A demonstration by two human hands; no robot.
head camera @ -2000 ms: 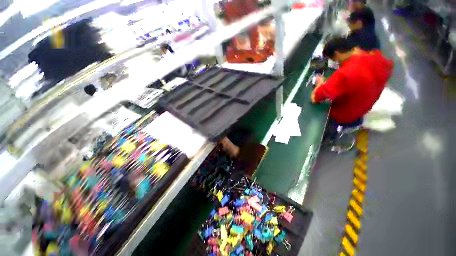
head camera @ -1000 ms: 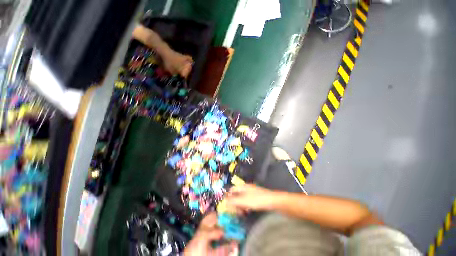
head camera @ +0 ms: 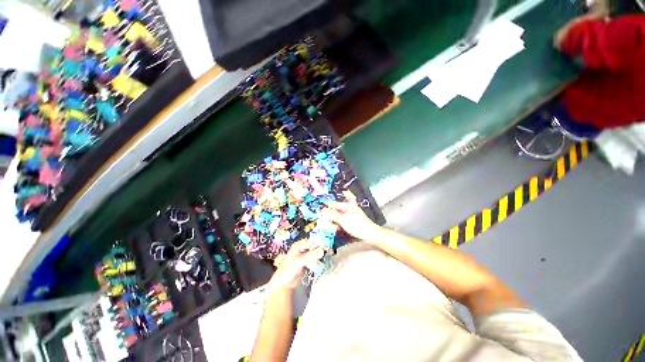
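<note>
A heap of pink, yellow, blue and teal binder clips lies in a black tray in front of me. My left hand and my right hand meet at the heap's near edge. Between their fingers is a small clipped assembly with teal clips and wire handles. Both hands grip it; the fingertips are blurred. In the left tray, unclipped black parts lie beside rows of clipped assemblies.
More clipped assemblies stand beyond the heap, near a reddish-brown block. The white shelf at left holds a full tray of larger binder clips. White sheets lie on the green bench. A person in red is at far right.
The view has turned and now shows more of the left tray and the person in red. My hands stay together at the heap's near edge. The other person's hand beyond the heap is gone from view.
</note>
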